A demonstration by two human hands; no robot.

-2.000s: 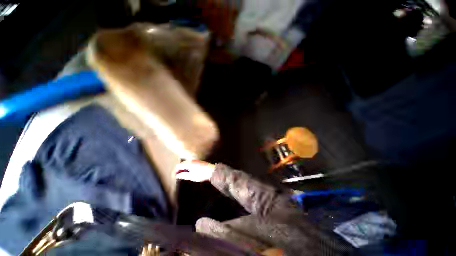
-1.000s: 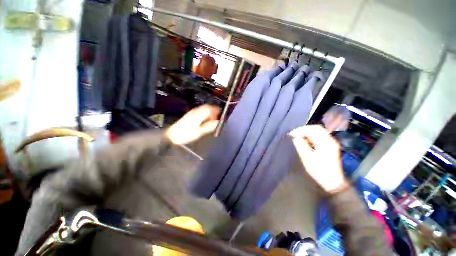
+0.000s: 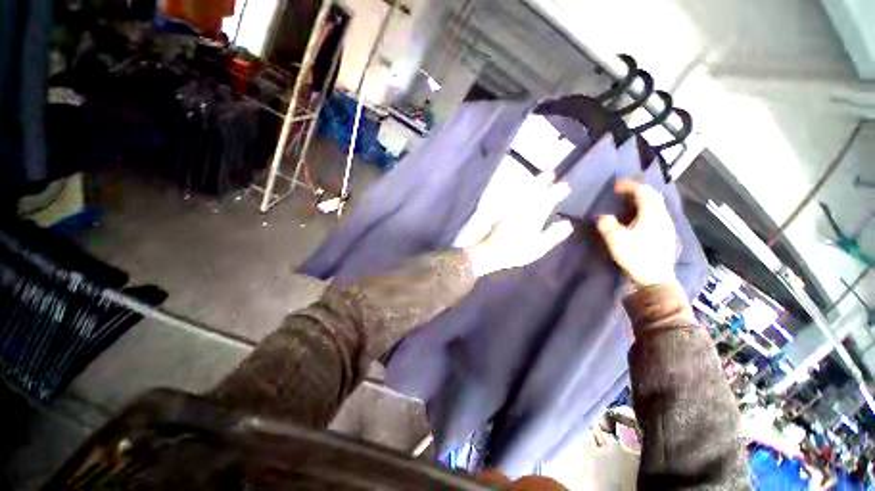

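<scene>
Several blue-grey garments [image 3: 537,316] hang on black hangers [image 3: 645,101] in the middle and right of the view. The front one is spread to the left and a white area shows at its opening. My left hand [image 3: 518,230] lies flat against the garments at that opening, fingers extended and slightly blurred. My right hand [image 3: 641,230] is at the upper front of a garment with thumb and fingers curled at its edge. It looks to pinch the cloth.
A pale rail [image 3: 576,43] runs along the top. A pale metal frame [image 3: 288,125] stands on the grey floor [image 3: 192,249] at the upper left. A row of black hangers [image 3: 58,326] is at the lower left. Blue material [image 3: 782,470] lies at the lower right.
The hanging garments are now much nearer and the front one is spread leftward. Both hands have moved from beside the garments onto them.
</scene>
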